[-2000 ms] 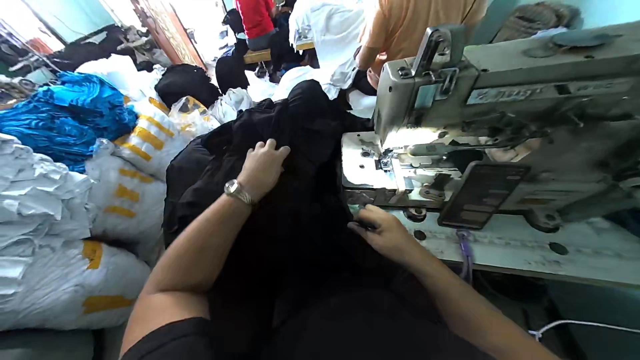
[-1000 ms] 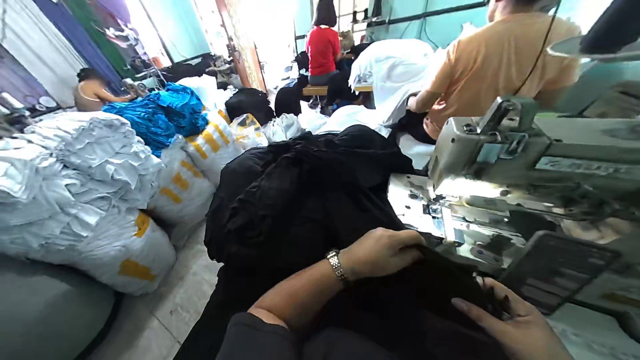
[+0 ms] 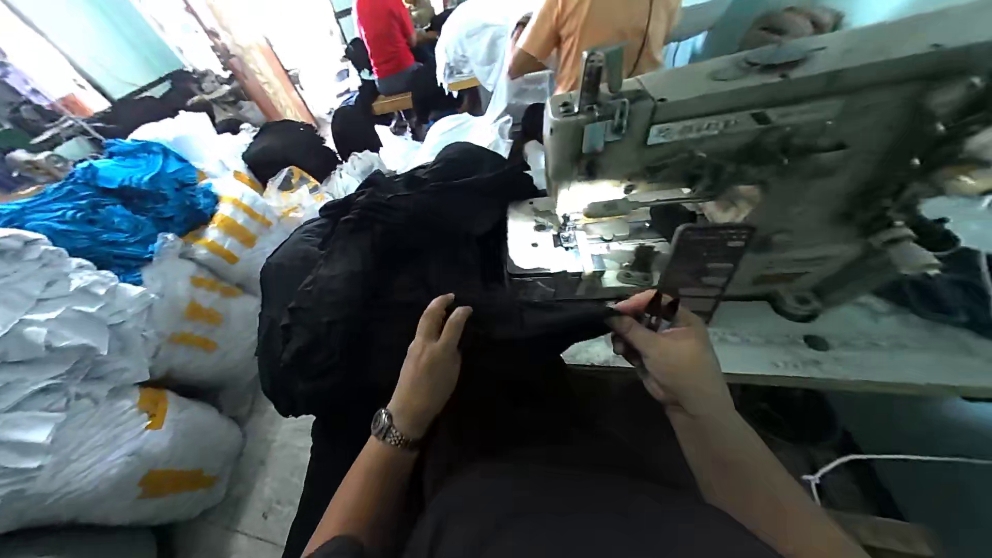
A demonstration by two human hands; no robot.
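Black fabric (image 3: pixel 387 256) is heaped left of an industrial sewing machine (image 3: pixel 744 132) and spreads over my lap. My left hand (image 3: pixel 434 364), with a metal wristwatch (image 3: pixel 391 430), rests on the fabric, its fingers partly sunk in the dark folds; its grip cannot be made out. My right hand (image 3: pixel 666 349) pinches a corner of the fabric between thumb and finger, just in front of the lit needle area (image 3: pixel 570 236). A small dark metal tool, perhaps thread snips (image 3: pixel 661 310), sits in the same hand. Close behind it a phone (image 3: pixel 709 263) leans against the machine.
Stuffed white sacks with yellow tape (image 3: pixel 178 465), piled white cloth (image 3: pixel 54 341) and blue cloth (image 3: pixel 116 201) stand at the left. People in orange (image 3: pixel 589 31) and red (image 3: pixel 384 35) sit beyond the machine. The worktable's front edge (image 3: pixel 852 380) runs to the right.
Against one second ago, my left hand has moved away from my right hand, and the fabric between them is spread wider. The view has swung to the right.
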